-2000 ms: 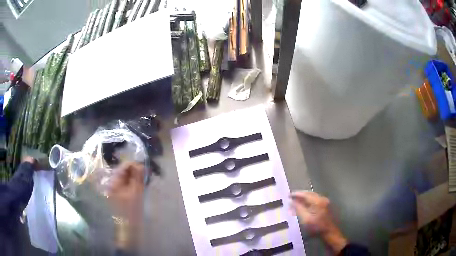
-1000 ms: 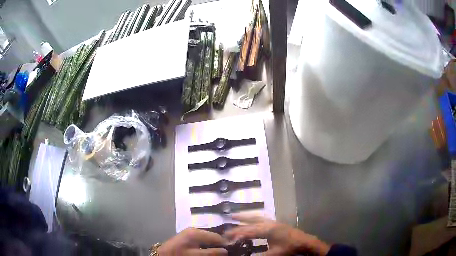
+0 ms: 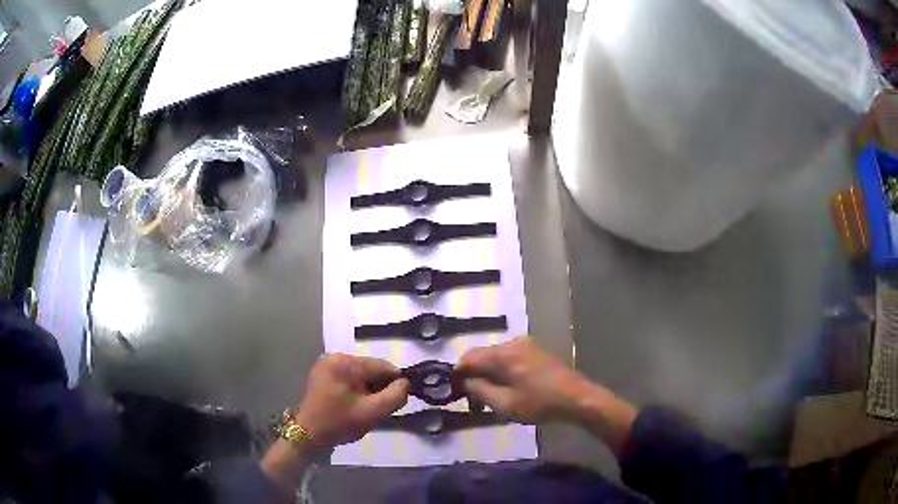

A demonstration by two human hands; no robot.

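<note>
A white carrier board (image 3: 345, 394) with faint yellow stripes lies in front of me. Four black watch straps (image 3: 426, 282) lie across it in spaced rows. Nearer me, my left hand (image 3: 350, 399) and my right hand (image 3: 517, 379) pinch the two sides of a strap's ring (image 3: 433, 382) over the board; the fingers hide its arms. I cannot tell whether it touches the board. Another strap (image 3: 433, 423) lies just below it, partly covered by my hands. A clear plastic bag (image 3: 212, 231) with dark pieces inside lies left of the board.
Green speckled bundles (image 3: 98, 123) and a plain white sheet (image 3: 256, 44) are at the back left. A dark metal post (image 3: 545, 74) and a large white cylinder (image 3: 679, 128) stand at right. A blue bin (image 3: 874, 202) is far right. A person's dark sleeve (image 3: 49, 413) shows at left.
My hands have come together at the lower strap rows; earlier my left hand was at the bag. The view has shifted so the whole board shows lower rows.
</note>
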